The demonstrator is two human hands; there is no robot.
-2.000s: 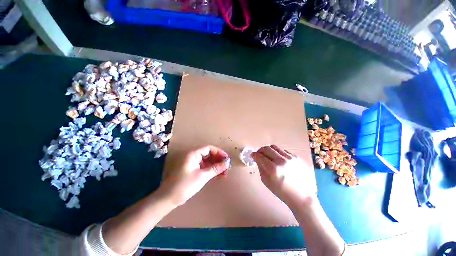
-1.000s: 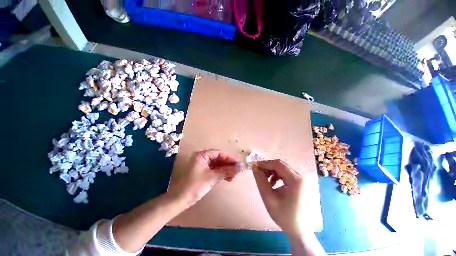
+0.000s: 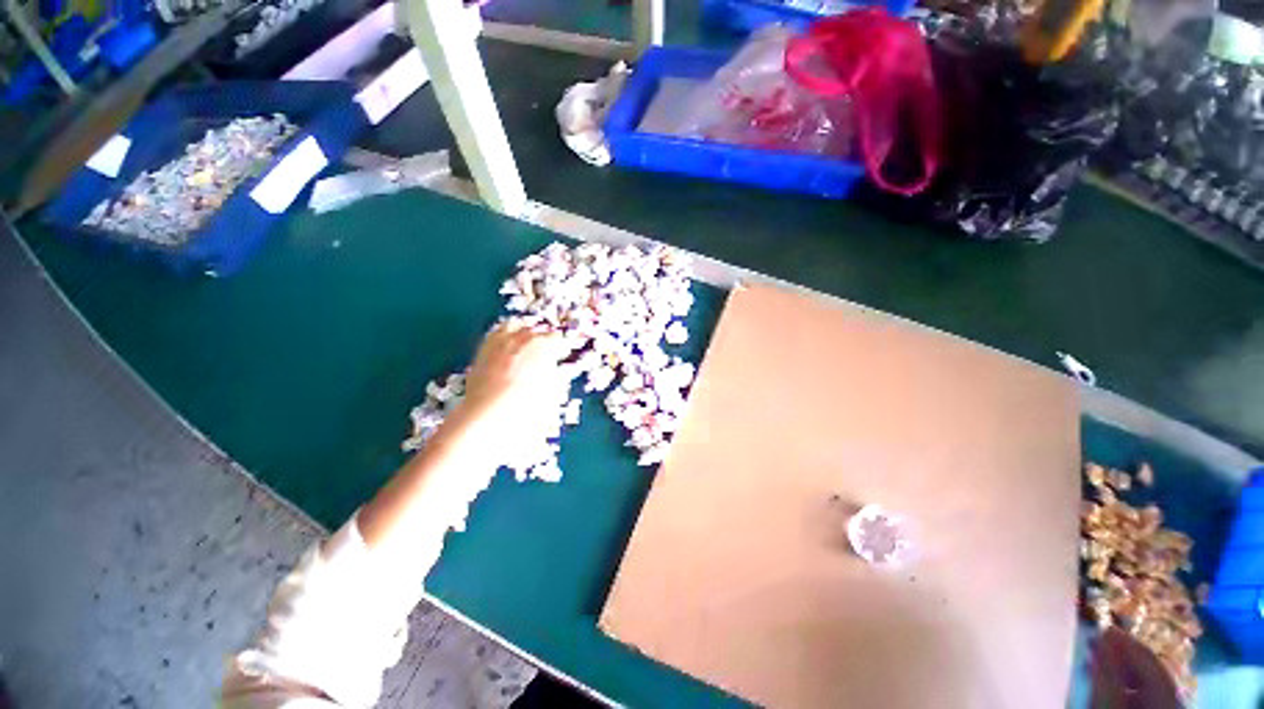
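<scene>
My left hand (image 3: 520,367) is over the near edge of the cream-white assembled pieces (image 3: 624,298). Its fingertips are not clear, so I cannot tell if it holds a piece. My forearm partly covers the whitish-grey housings (image 3: 538,460). My right hand (image 3: 1130,675) is dark and cut off at the bottom right edge, at the near end of the orange-brown pieces (image 3: 1139,547). Its fingers are unclear. The small clear round dish (image 3: 878,533) stands on the cardboard sheet (image 3: 832,402), with dark specks beside it.
A dark blue bin (image 3: 222,263) of whitish pieces stands at the far left. A light post (image 3: 464,111) rises behind the piles. A blue tray (image 3: 762,166) with bags and a black plastic bag (image 3: 1019,166) lie behind the board. A blue basket (image 3: 1241,561) is cut off at the right.
The view has swung left. My left hand has moved from the dish to the piles at the left. My right hand has moved from the dish to the orange-brown pile.
</scene>
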